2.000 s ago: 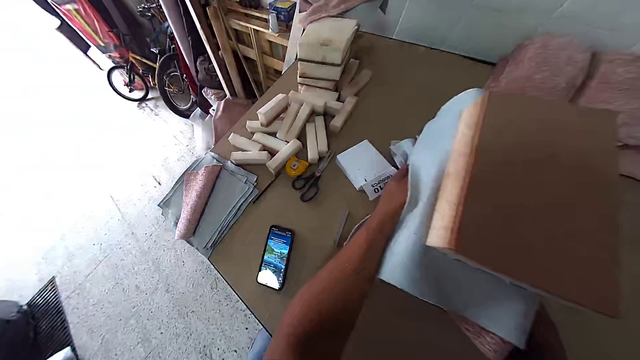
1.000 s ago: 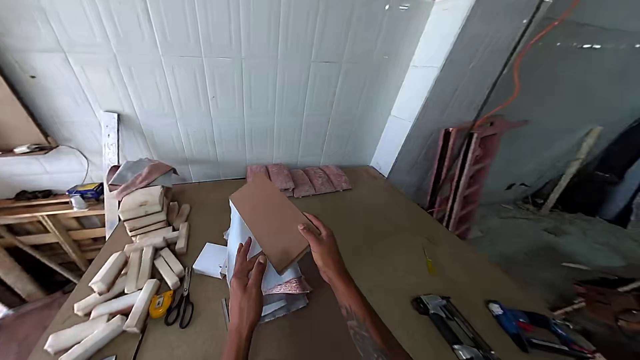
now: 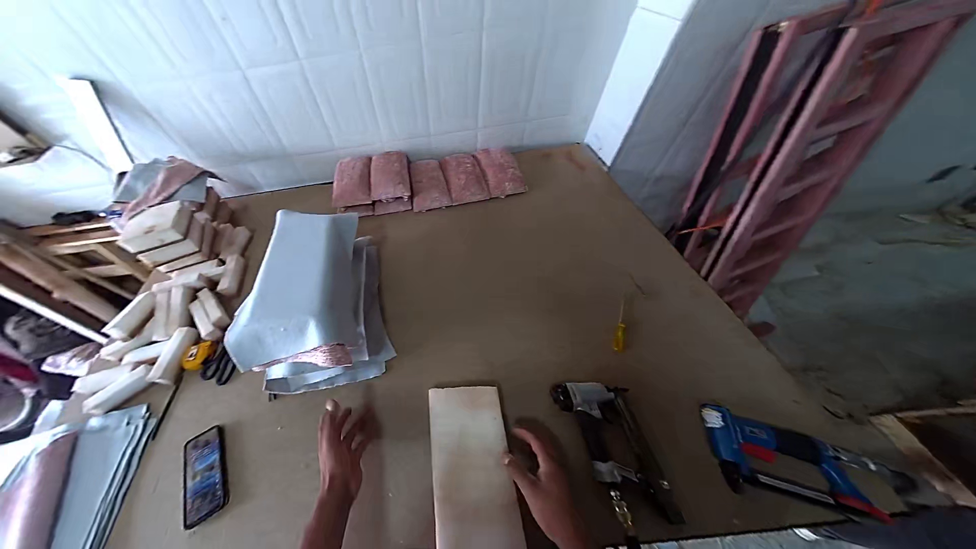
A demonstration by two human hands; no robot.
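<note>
A pale padded board [image 3: 473, 473], perhaps foam-faced, lies on the brown tabletop [image 3: 488, 305] near its front edge. The fingers of my right hand [image 3: 540, 476] are at its right side, curved, touching or nearly touching it. To the left of the board my left hand [image 3: 343, 450] is raised with its fingers apart and nothing in it. Beyond that hand lies a pile of grey-blue fabric pieces [image 3: 305, 290] with a pinkish underside. A black pneumatic stapler [image 3: 610, 442] rests just right of my right hand.
Farther right lie a blue pneumatic tool [image 3: 785, 450] and a yellow-handled screwdriver [image 3: 620, 335]. Pink padded pieces [image 3: 427, 181] line the wall. At left are foam-like blocks [image 3: 175, 305], a tape measure [image 3: 198, 355], scissors [image 3: 219, 366], a phone [image 3: 204, 476] and folded fabric [image 3: 99, 473].
Both hands held a brown board over the fabric a second ago; now neither grips it. The fabric lies on the table, and a pale-faced board lies between my hands.
</note>
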